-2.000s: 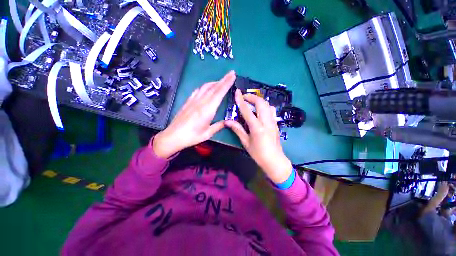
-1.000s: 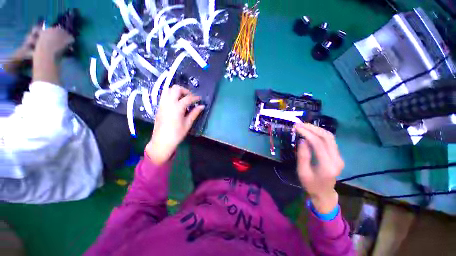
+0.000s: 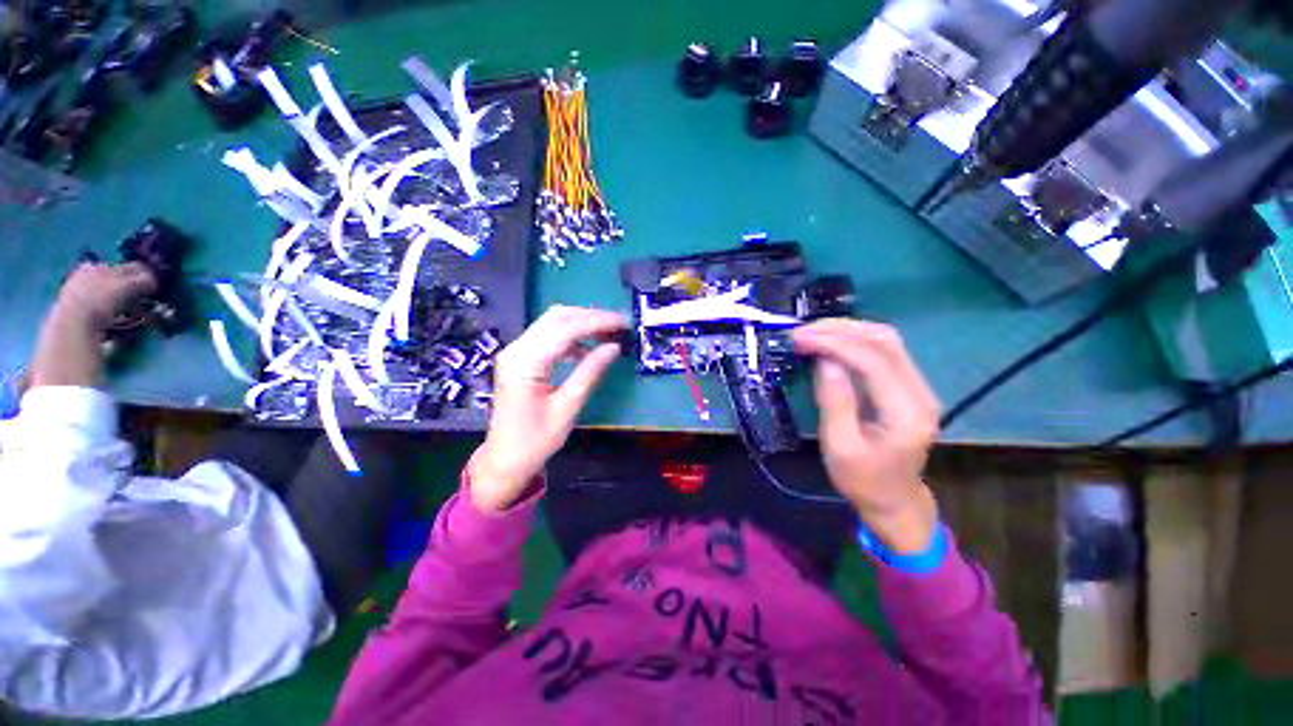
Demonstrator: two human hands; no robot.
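An open black camera body lies on the green bench mat in front of me, with boards inside. A white flat ribbon cable lies across it and a thin red wire hangs at its front. A black flap points towards me. My left hand is at the body's left side, thumb and fingers close around a small dark piece. My right hand is at the right side, its fingertips at the right end of the ribbon cable; the grip is partly hidden.
A black tray with white ribbon cables and small brackets stands left. Orange lead wires, black cylinders, metal screw feeders and an electric screwdriver stand beyond. A black cable runs right. Another person's hand works far left.
My left hand has moved from the bracket pile on the tray to the body's left side. My right hand stays at the body's right side. The head view has turned, showing more of the left bench.
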